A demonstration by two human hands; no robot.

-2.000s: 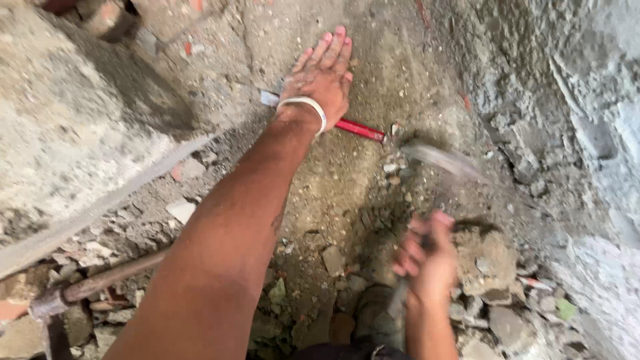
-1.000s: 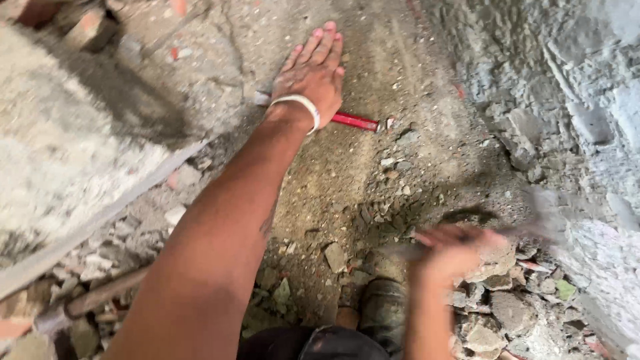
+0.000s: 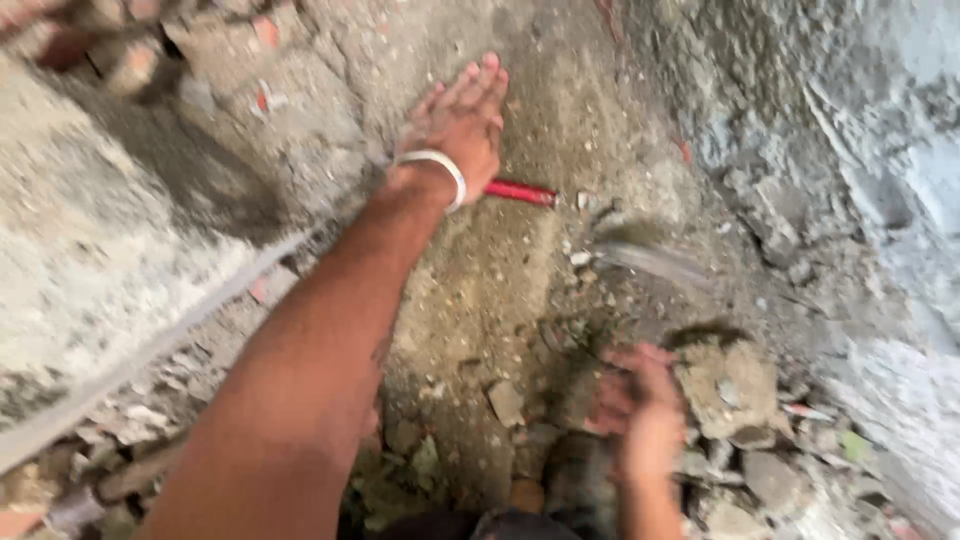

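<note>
My left hand [image 3: 457,139] lies flat, palm down and fingers extended, on the dusty ground [image 3: 480,277]. Under the heel of this hand is a red rod-shaped tool [image 3: 523,193], one end showing to the right; its exact kind cannot be told. My right hand [image 3: 637,405], lower right and motion-blurred, is closed around a hammer-like tool whose blurred metal head [image 3: 656,264] shows above the hand. Its handle is mostly hidden or smeared by blur. The two hands are well apart.
A pale masonry block [image 3: 97,232] stands at left, a rough plastered wall [image 3: 847,150] at right. Rubble surrounds a larger stone chunk [image 3: 727,382] by my right hand. A wooden-handled tool [image 3: 142,469] lies lower left. A shoe [image 3: 577,480] shows at the bottom.
My right hand and its tool have swung between positions, the tool pointing right a second ago and up now. My left hand stays on the ground over the red tool.
</note>
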